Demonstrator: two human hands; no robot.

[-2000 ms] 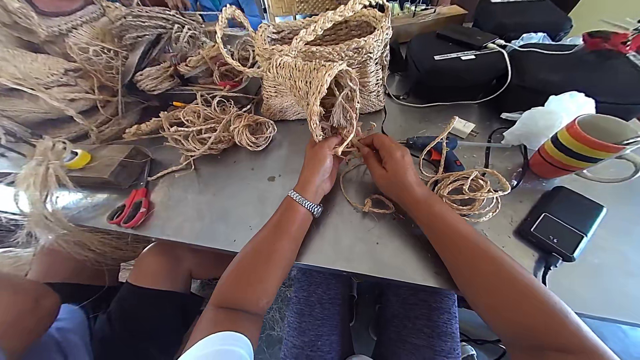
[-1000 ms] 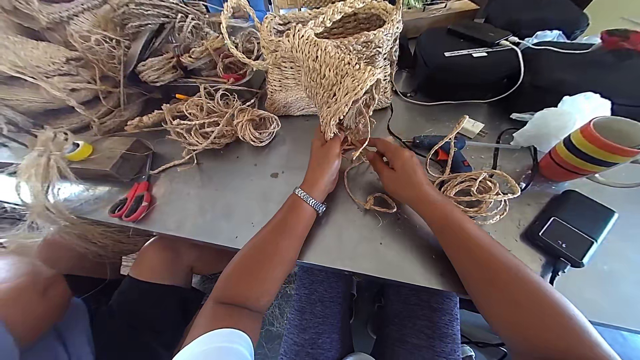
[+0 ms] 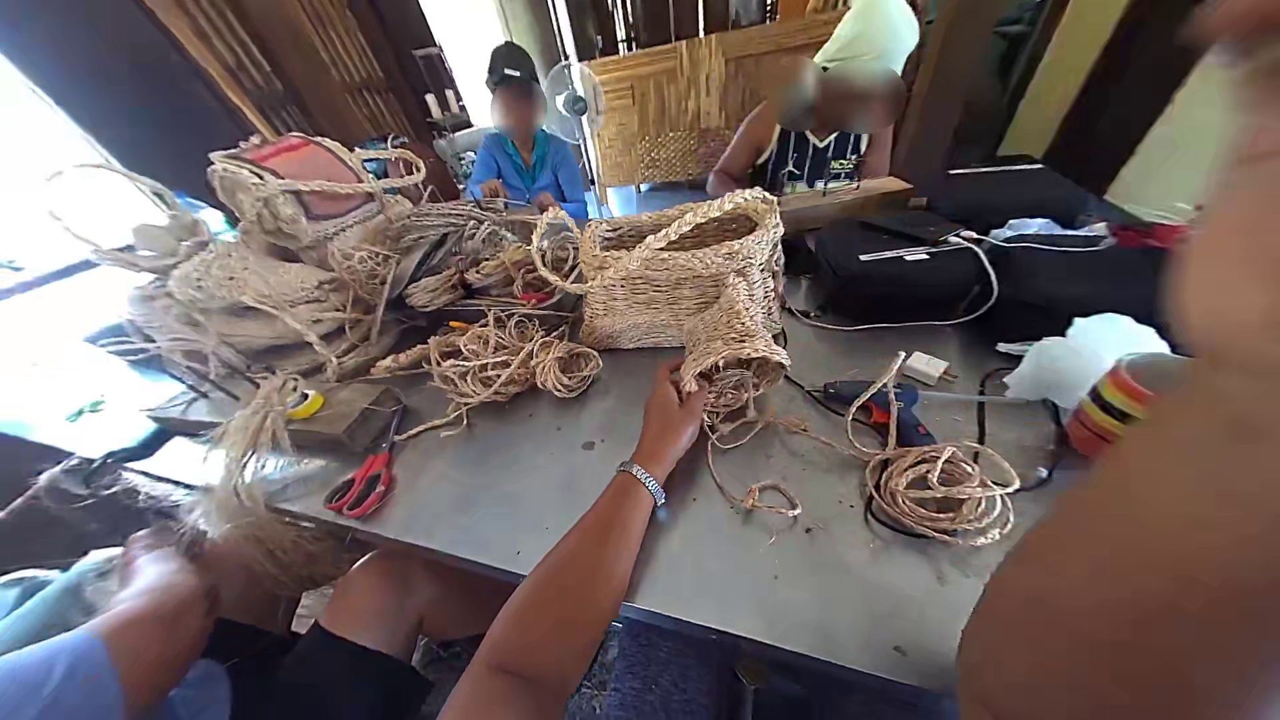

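Note:
My left hand (image 3: 672, 415), with a metal bracelet at the wrist, grips the near rim of a small woven fiber basket (image 3: 735, 335) whose mouth faces me. Loose cord ends hang out of that mouth onto the table. Behind the small piece stands a larger woven handbag (image 3: 650, 290) with braided handles. My right forearm, large and blurred, is raised along the right edge; a blurred part at the top right corner may be my right hand (image 3: 1240, 35), and its fingers cannot be made out. A coil of braided cord (image 3: 940, 495) lies right of the small basket.
Red-handled scissors (image 3: 362, 484), a wooden block (image 3: 345, 420) and tangled cord (image 3: 500, 365) lie left. A glue gun (image 3: 885, 408), white plug (image 3: 928, 368), striped mug (image 3: 1120, 400) and black cases (image 3: 890, 270) are right. Two people sit across the table; another person's arm and legs are lower left.
My right hand has left the small basket's cords and risen to the right. My left hand stays at the basket, whose mouth now faces me. The view has tilted up.

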